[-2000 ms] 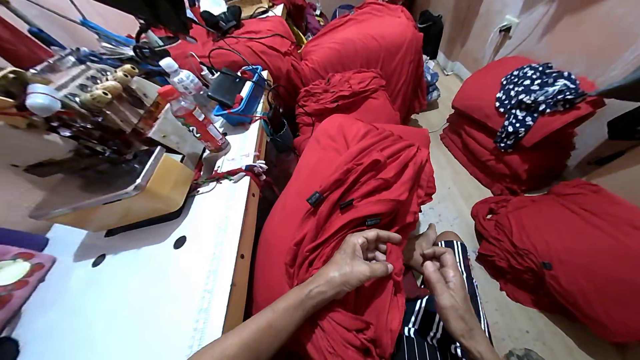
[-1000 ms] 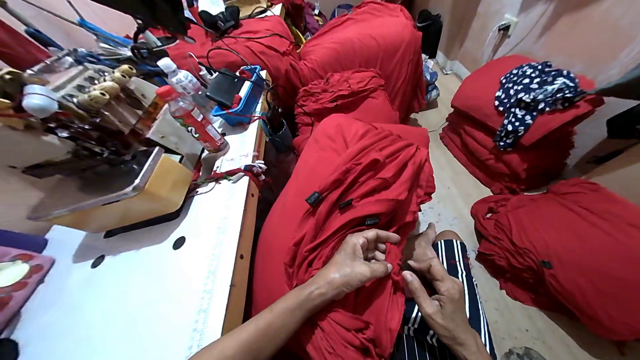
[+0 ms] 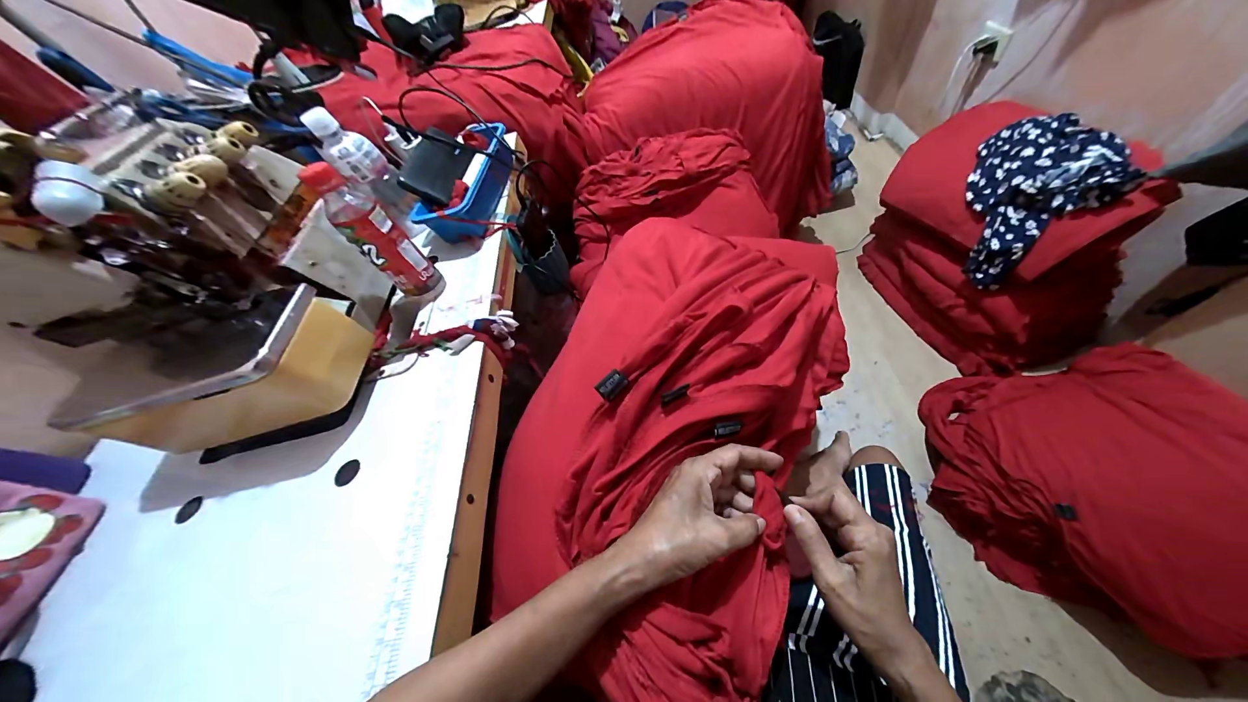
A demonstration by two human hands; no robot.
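A heap of red cloth garments (image 3: 682, 322) with several small black labels (image 3: 611, 386) lies before me, against the table's edge. Over its lower right part, my left hand (image 3: 707, 507) grips a fold of the red fabric between curled fingers and thumb. My right hand (image 3: 853, 556) is just to the right, its thumb and forefinger pinched together at the edge of that fold, above a knee in striped dark shorts (image 3: 907, 526). Whether anything small sits between the right fingertips cannot be seen.
On the left, a white sewing table (image 3: 263, 546) carries an overlock-type machine (image 3: 224, 361), plastic bottles (image 3: 375, 229) and a blue basket (image 3: 478, 200). More red cloth piles (image 3: 1102, 487) stand on the floor at right, one topped with a patterned dark cloth (image 3: 1043, 185).
My right hand was lower and farther right two seconds ago; it has shifted, its thumb now raised beside the fold. The left hand stays in nearly the same place.
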